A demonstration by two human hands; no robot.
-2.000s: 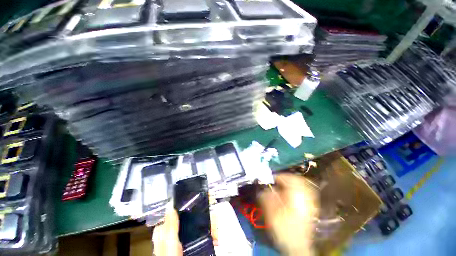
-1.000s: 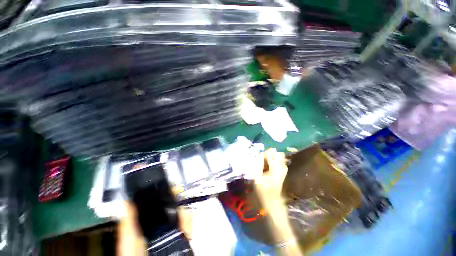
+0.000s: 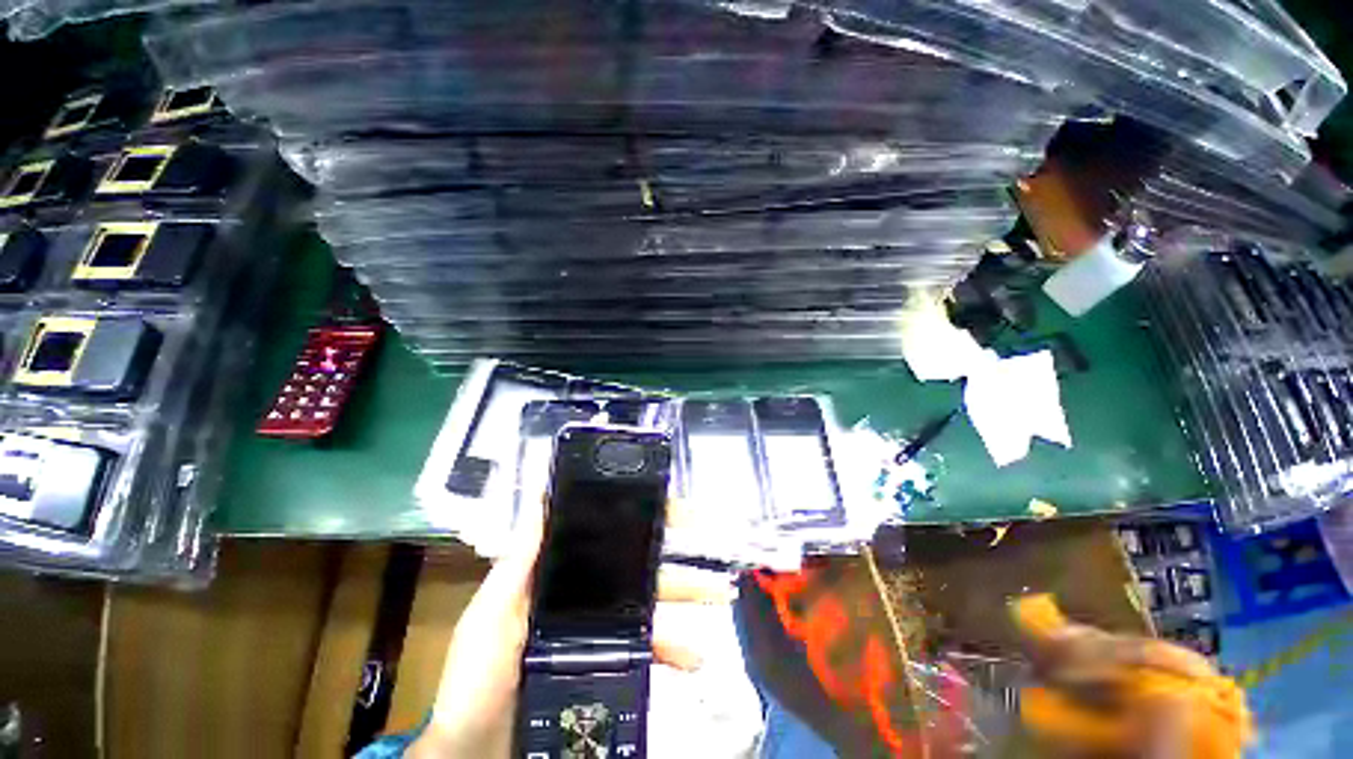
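My left hand (image 3: 482, 653) holds an open black flip phone (image 3: 601, 549) upright, dark screen above and the top of its keypad at the picture's lower edge. My right hand (image 3: 1091, 690) is blurred at the lower right, closed around an orange air blow gun (image 3: 1199, 715). A red-orange coiled hose (image 3: 838, 653) hangs between the hands. Behind the phone, a lens tray (image 3: 445, 472) holds black-framed screen lenses (image 3: 798, 460); the phone covers part of it.
A tall stack of clear trays (image 3: 653, 193) stands behind. A red phone (image 3: 319, 381) and a tray of closed phones (image 3: 126, 356) are left. White wipes (image 3: 1016, 403), film scraps (image 3: 902, 482) and a small bottle (image 3: 1094, 277) are right. Cardboard boxes (image 3: 223, 638) are below the edge.
The view has shifted. The phone is now upright and sharp in my left hand. My right hand has moved from beside the film scraps down and right, and now grips the orange blow gun.
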